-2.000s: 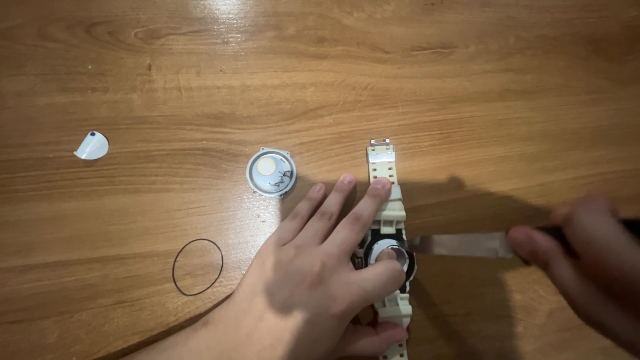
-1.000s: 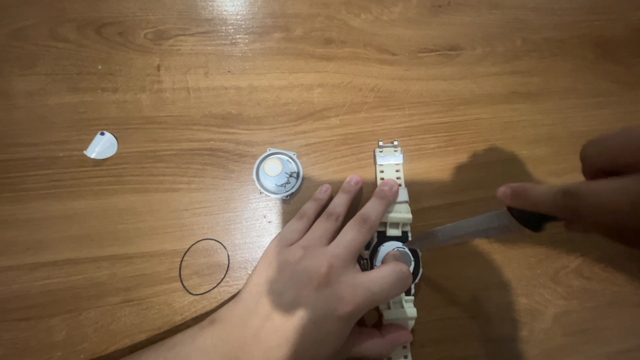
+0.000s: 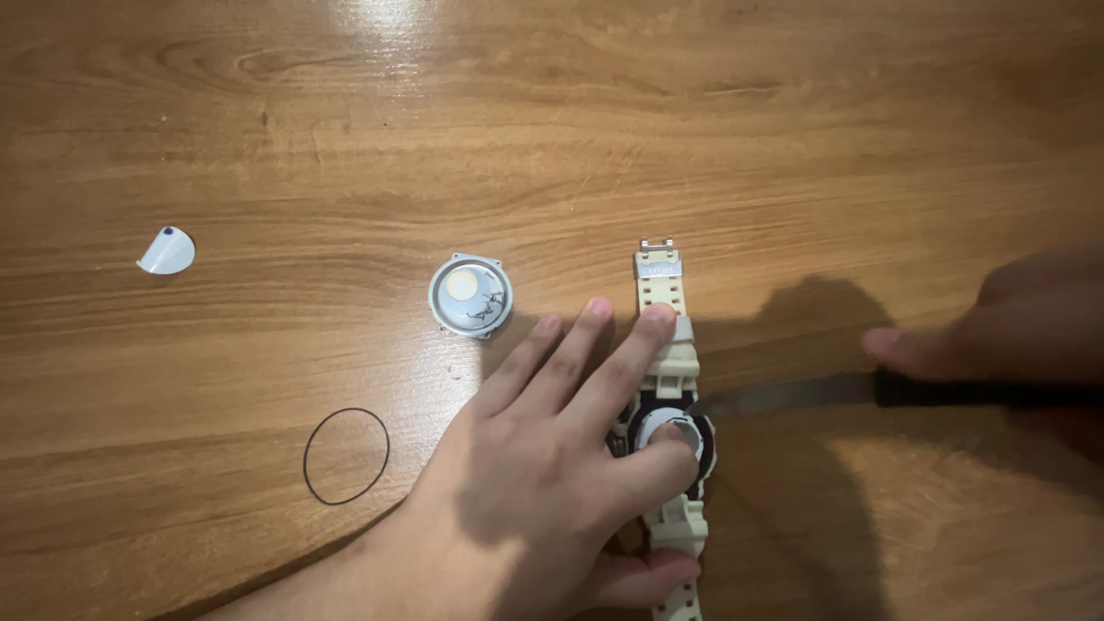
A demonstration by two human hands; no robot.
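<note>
A wristwatch with a cream strap (image 3: 674,366) lies back up on the wooden table, its case open. My left hand (image 3: 561,466) presses on it, with a finger bent onto the white round part (image 3: 664,424) inside the case and other fingers over the strap. From the right, my right hand (image 3: 975,341) holds a knife (image 3: 785,395) by its black handle; hand and blade are blurred. The blade's tip is at the upper right edge of the white part; whether it touches cannot be told. Left of the watch rests a round metal case back (image 3: 471,296).
A thin black rubber ring (image 3: 307,457) lies left of my left forearm. Farther left is a small curled piece of clear or whitish film (image 3: 169,252) with a dark dot. A metal buckle (image 3: 656,247) tops the strap. A dark table edge or seam runs beside the forearm.
The knife's handle end has swung down from its raised slant of a second ago, and the blade lies flatter. My left hand stays on the watch.
</note>
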